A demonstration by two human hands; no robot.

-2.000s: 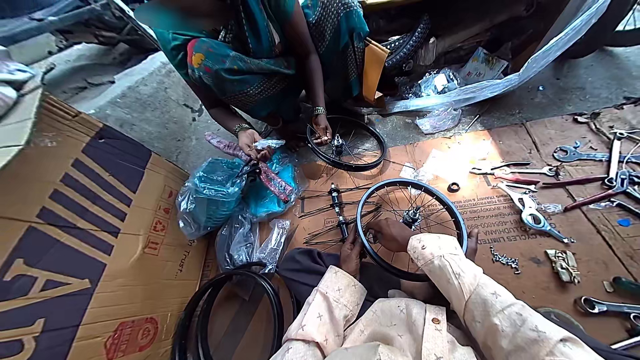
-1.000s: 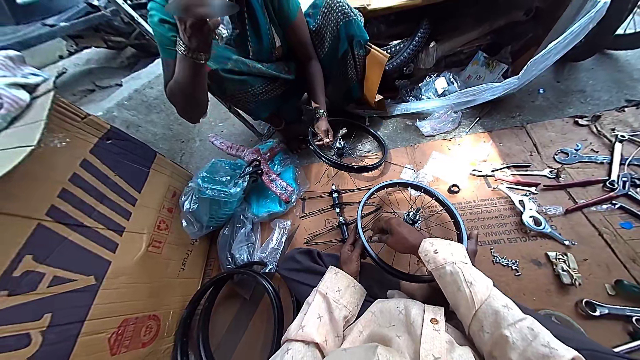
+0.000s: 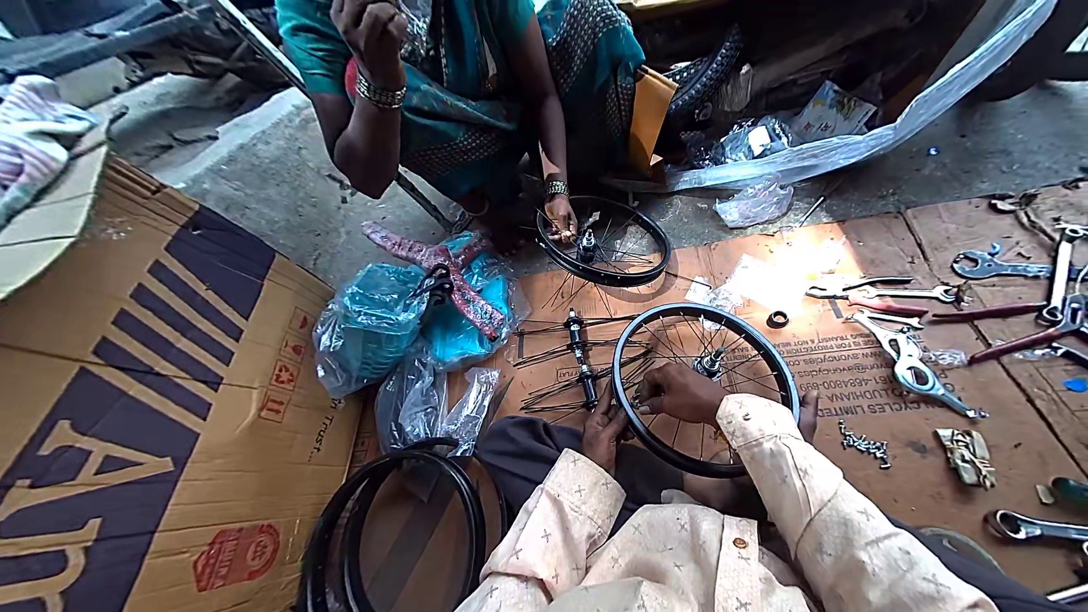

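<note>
A small bicycle wheel with a black rim (image 3: 769, 340) leans tilted over my lap, its hub (image 3: 708, 364) and spokes in place. My left hand (image 3: 605, 427) is at the rim's left edge, its grip partly hidden. Over the spokes, inside the rim, is my right hand (image 3: 682, 393), fingers bent together near the rim; whether they pinch a spoke or nipple is too small to tell. A loose hub (image 3: 579, 353) lies left of the wheel among scattered spokes (image 3: 540, 395). Several small spoke nipples (image 3: 864, 444) lie on the cardboard at right.
Opposite, a co-worker's hand (image 3: 561, 218) touches another wheel (image 3: 629, 276). Black rims (image 3: 476, 518) stand at lower left beside a large carton (image 3: 280, 484). Plastic-wrapped parts (image 3: 374, 319) lie at left. Pliers (image 3: 867, 285), spanners (image 3: 1024, 525) and a multi-hole wrench (image 3: 922, 374) lie at right.
The co-worker's other hand has left the pink-wrapped part by the plastic bags and risen toward the top of the view. My hands have stayed at the same wheel.
</note>
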